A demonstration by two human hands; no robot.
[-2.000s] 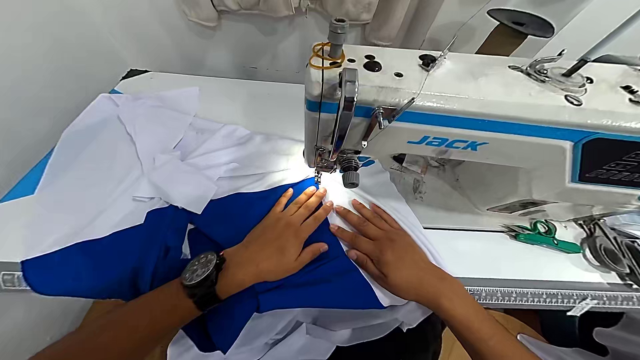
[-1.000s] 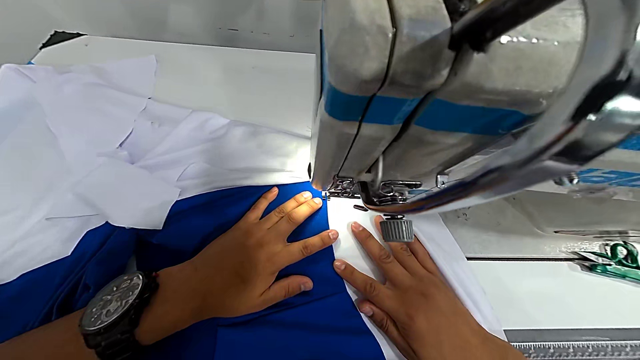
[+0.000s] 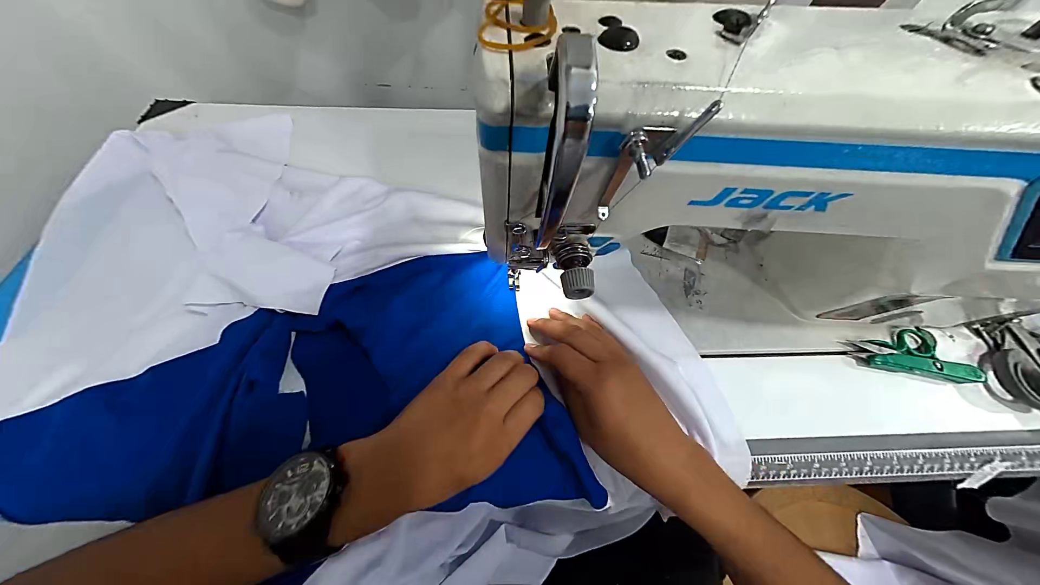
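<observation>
A blue fabric panel (image 3: 422,317) joins white fabric (image 3: 642,325) along a seam running toward me from the presser foot (image 3: 513,279) of a Jack industrial sewing machine (image 3: 747,154). My left hand (image 3: 475,414), with a black wristwatch (image 3: 296,497) on its wrist, lies on the blue panel with curled fingers, pinching the fabric beside the seam. Just right of it, my right hand (image 3: 597,382) has its thumb and fingertips at the seam edge, gripping the white fabric. Both hands are on the near side of the foot, where the machine lamp lights the cloth.
Green-handled thread snips (image 3: 926,357) lie on the white table (image 3: 812,406) at the right, beside a metal bobbin winder or similar part (image 3: 1016,366). A ruler strip (image 3: 894,463) runs along the table's front edge. More white fabric (image 3: 219,195) is spread at the left.
Both hands, earlier spread flat with fingers near the presser foot, have drawn back from it toward me. The left fingers have curled in at the seam. The view has shifted back from the machine head.
</observation>
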